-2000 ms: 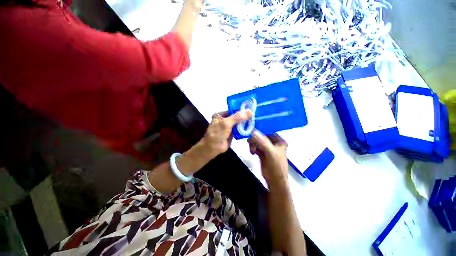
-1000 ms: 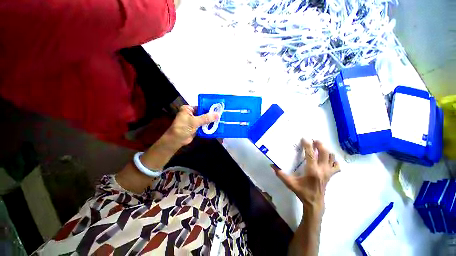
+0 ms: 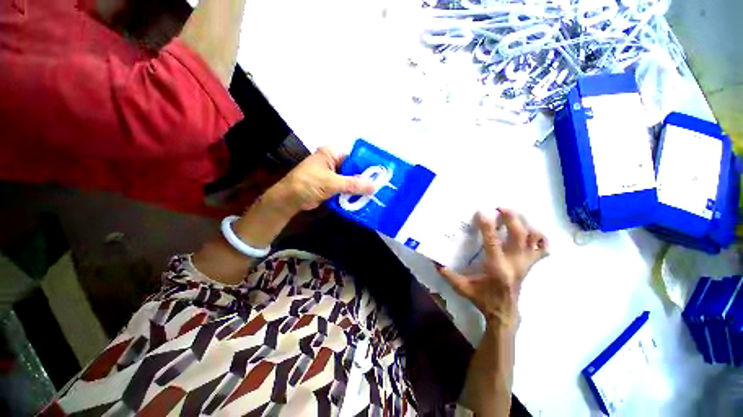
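Observation:
My left hand point(image 3: 319, 181) grips the blue inner tray point(image 3: 358, 213) at its left end, thumb on the coiled white cable point(image 3: 365, 188). The tray's right part is out of sight at the blue flap end of a white-faced retail box point(image 3: 444, 218); it looks partly inside the box. My right hand point(image 3: 497, 265) holds the box at its far right end, fingers spread over the white face and thumb at the near edge.
A person in a red sleeve point(image 3: 122, 114) is at the left. A tangled cable pile point(image 3: 546, 49) lies at the back. Box stacks point(image 3: 615, 155) point(image 3: 692, 175) and a row of blue boxes point(image 3: 717, 319) are at right. A single box point(image 3: 631, 370) lies at the lower right.
The blue tray was clear of the box at first; now its right part is hidden at the box's flap end. My right hand has moved from the tray to the box.

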